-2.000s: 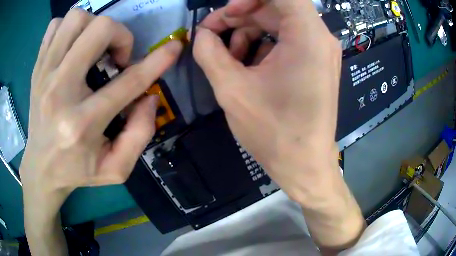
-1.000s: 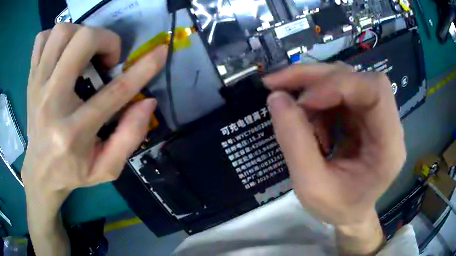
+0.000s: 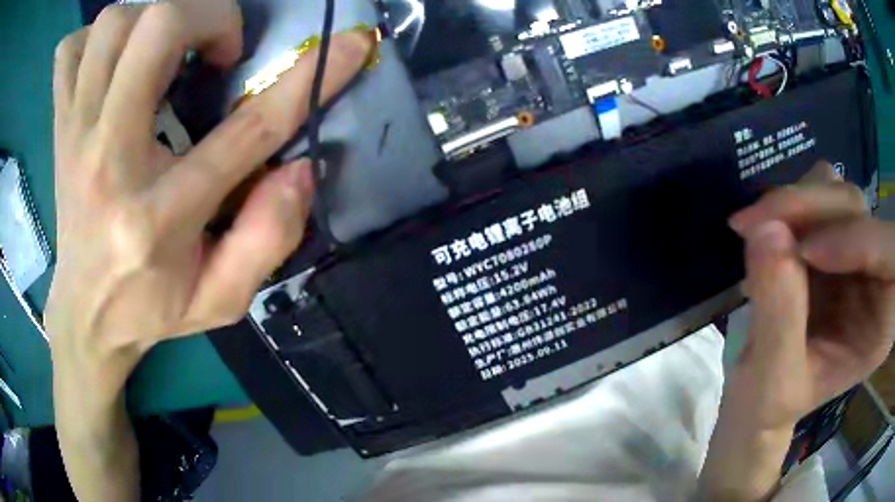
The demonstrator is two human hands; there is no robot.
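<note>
My left hand (image 3: 177,186) lies over the left part of the opened laptop. Its index fingertip presses on the yellow tape (image 3: 285,67) on the grey plate (image 3: 388,162). Its thumb is apart, near the black cable (image 3: 318,127), which runs down across the tape and plate. The curled fingers hide what lies under the palm. My right hand (image 3: 824,284) is over the right end of the battery pack (image 3: 530,284), its thumb and index fingertips close together with nothing visible between them.
The mainboard (image 3: 579,74) runs along the top, with a white-and-blue ribbon cable (image 3: 608,116) and red and black wires (image 3: 765,76) above the battery. A clear bag (image 3: 22,225) lies on the green mat at left.
My right hand has left the black cable and moved right. My left index finger stays on the tape. The battery's print and more of the board are uncovered. The view has shifted.
</note>
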